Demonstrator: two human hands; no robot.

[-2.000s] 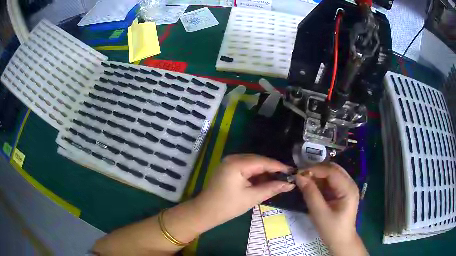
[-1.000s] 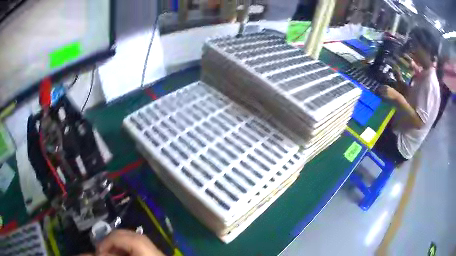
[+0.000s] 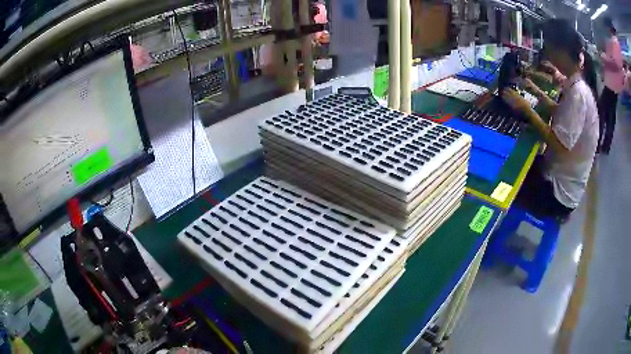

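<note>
The black test fixture (image 3: 111,273) stands at the lower left, with a red-gripped clamp lever (image 3: 75,213) on top and silver metalwork (image 3: 142,321) at its front. Its lowest part is cut off by the picture's edge. A stack of white trays with dark slim parts in rows (image 3: 277,252) lies to its right. Neither my left hand nor my right hand can be made out. A small patch at the bottom edge beside the fixture is too small to tell.
A taller stack of white trays (image 3: 367,138) stands behind the nearer one. A monitor (image 3: 69,138) is at the left, with a printed sheet (image 3: 181,166) beside it. A seated person (image 3: 571,117) works at the right near a blue stool (image 3: 529,245).
The view has swung right and up from the left tray and both hands to the tray stacks. The hand seen at the fixture a second ago has dropped out at the bottom.
</note>
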